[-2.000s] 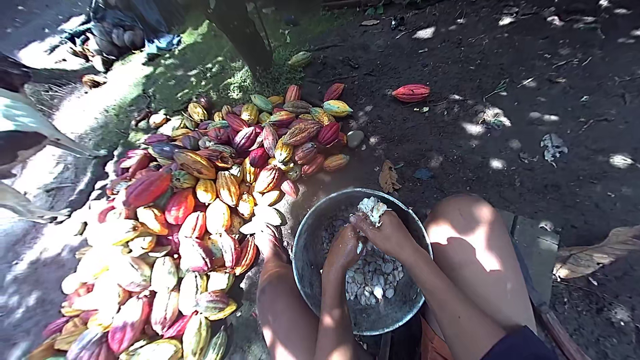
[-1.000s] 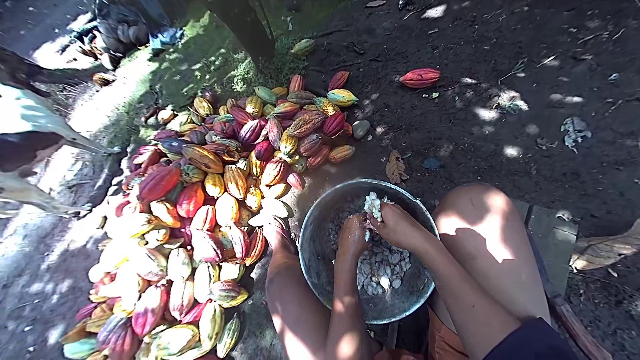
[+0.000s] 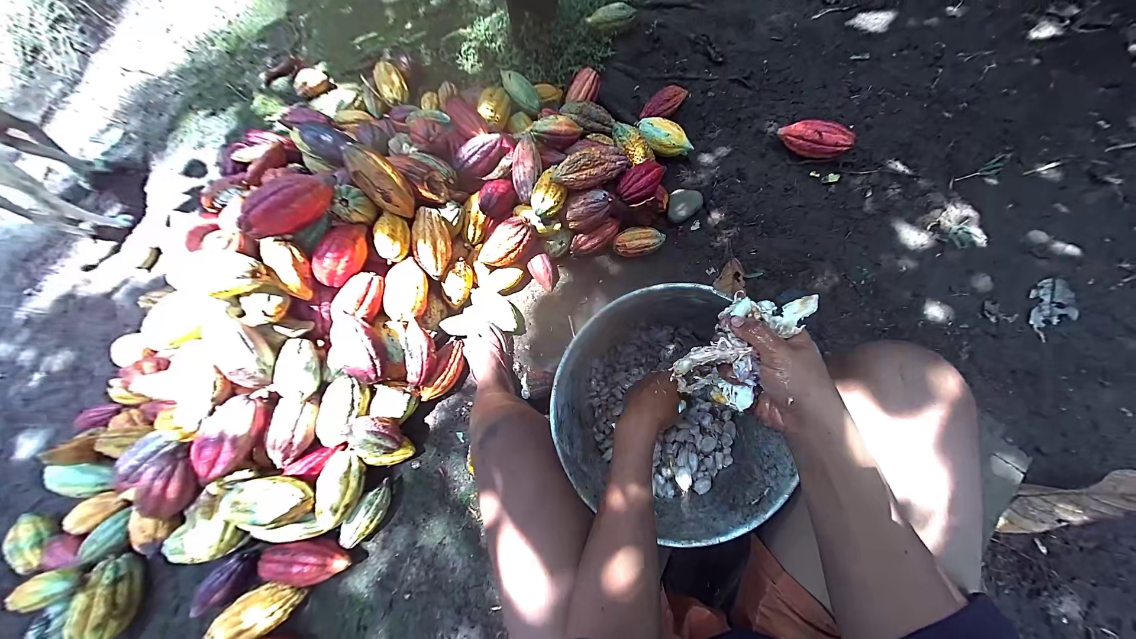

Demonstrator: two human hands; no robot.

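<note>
Between my knees sits a round metal basin [image 3: 581, 373] with loose pale, wet cacao beans [image 3: 697, 448] at its bottom. My right hand [image 3: 785, 368] grips a whitish clump of stringy cacao pulp and placenta [image 3: 723, 359] over the basin's upper right part. My left hand [image 3: 652, 404] is over the beans, its fingertips at the clump's lower left end; whether they pinch it is hard to tell.
A large heap of red, yellow and green cacao pods [image 3: 408, 288] spreads to the left, against my foot [image 3: 486, 355]. One red pod [image 3: 816, 139] lies apart on dark soil. A grey stone [image 3: 684, 205] borders the heap. Dry leaf [image 3: 1069, 504] at right.
The pale clump is now spread out and stretched toward my left hand; it was more compact before. My left hand has moved down and away from my right. The view has shifted.
</note>
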